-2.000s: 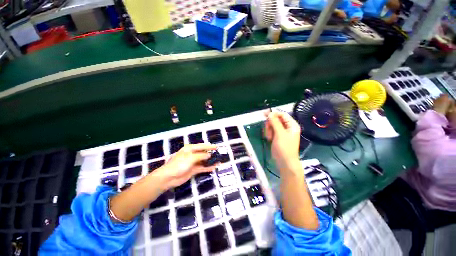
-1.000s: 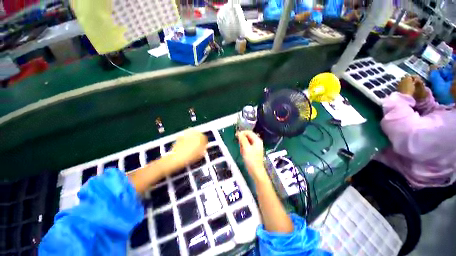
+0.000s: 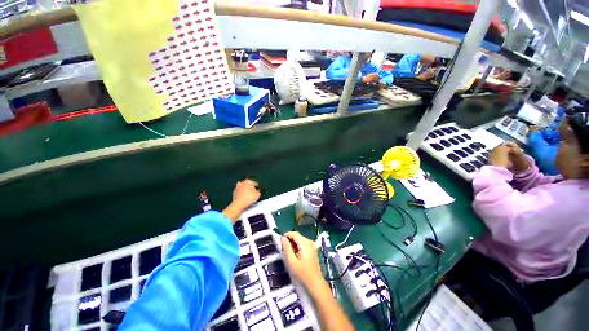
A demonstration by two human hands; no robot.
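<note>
My left hand (image 3: 245, 195) reaches over the green conveyor belt (image 3: 155, 169), just beyond the white blister tray (image 3: 61, 291). Its fingertips are bent down at the belt; what is under them is hidden. A small circuit board (image 3: 205, 200) lies on the belt left of this hand. My right hand (image 3: 299, 253) is over the tray's right edge, its fingers pinched on what looks like a thin dark stick, small and unclear. Black display modules (image 3: 121, 269) fill the tray pockets. My left sleeve covers the tray's middle.
The black tray (image 3: 26, 300) is at far left. Right of my right hand are a metal can (image 3: 309, 207), black fan (image 3: 355, 194), yellow fan (image 3: 400, 163), power strip (image 3: 358, 278) and loose cables. A person in pink sits at the right. A blue box (image 3: 240, 108) stands across the belt.
My left hand has moved from over the tray out to the belt, where the second circuit board no longer shows. My right hand stays near the tray's right edge. The view has tilted up.
</note>
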